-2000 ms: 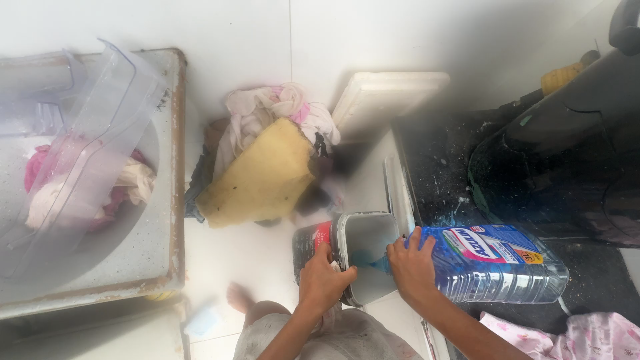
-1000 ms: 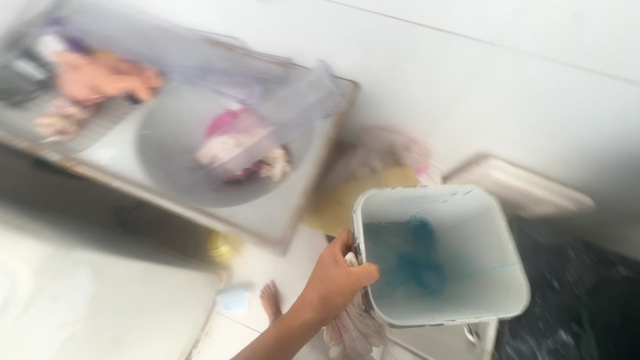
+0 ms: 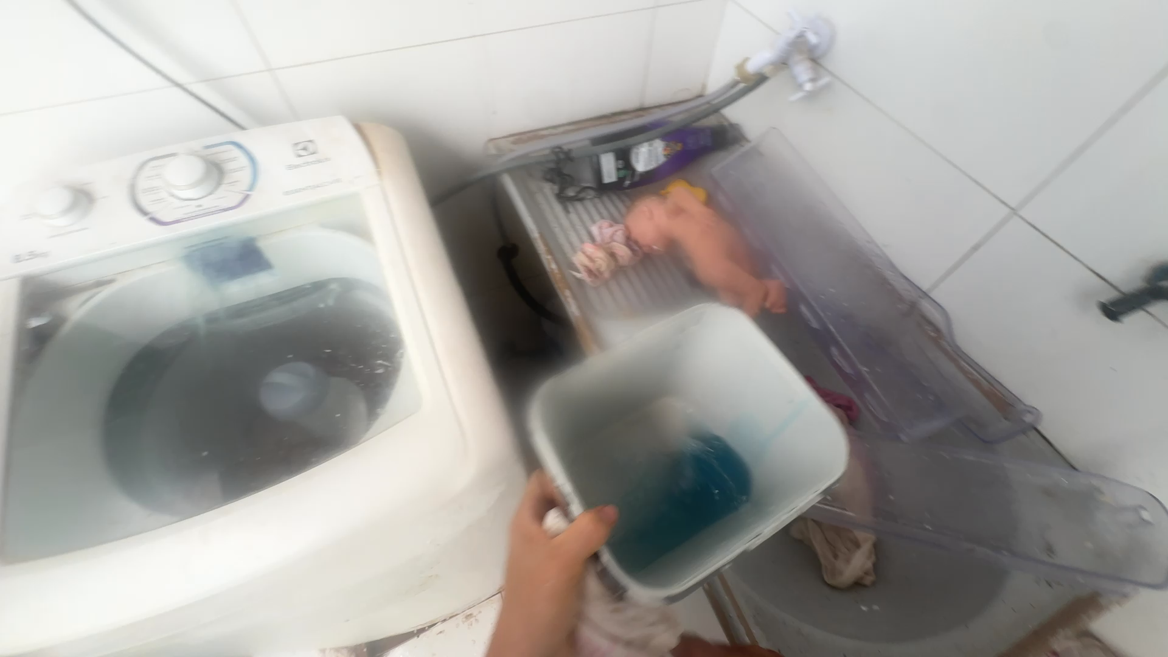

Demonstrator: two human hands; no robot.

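My left hand (image 3: 557, 557) grips the near left rim of a white plastic bucket (image 3: 785, 401), its thumb over the edge, with a bit of pale cloth at the fingers. Blue liquid (image 3: 684, 502) lies in the bottom of the tilted bucket. To the left stands a white top-loading washing machine (image 3: 456, 429), its drum uncovered with dark water (image 3: 219, 401) inside. The bucket is held between the machine and the laundry sink. My right hand is not clearly seen; a small patch of skin at the bottom edge cannot be identified.
On the sink's ribbed drainboard (image 3: 630, 310) lie an orange rubber-like item (image 3: 703, 237), a crumpled cloth (image 3: 602, 251) and a purple bottle (image 3: 675, 151). Clear plastic trays (image 3: 849, 292) lean across the basin (image 3: 912, 584), which holds a beige cloth (image 3: 839, 552). A tap (image 3: 798, 55) with a hose is on the wall.
The view has swung left to the washing machine. Two seconds ago my right hand held a large blue bottle at the bucket; that bottle is out of view. My left hand has carried the bucket over beside the machine.
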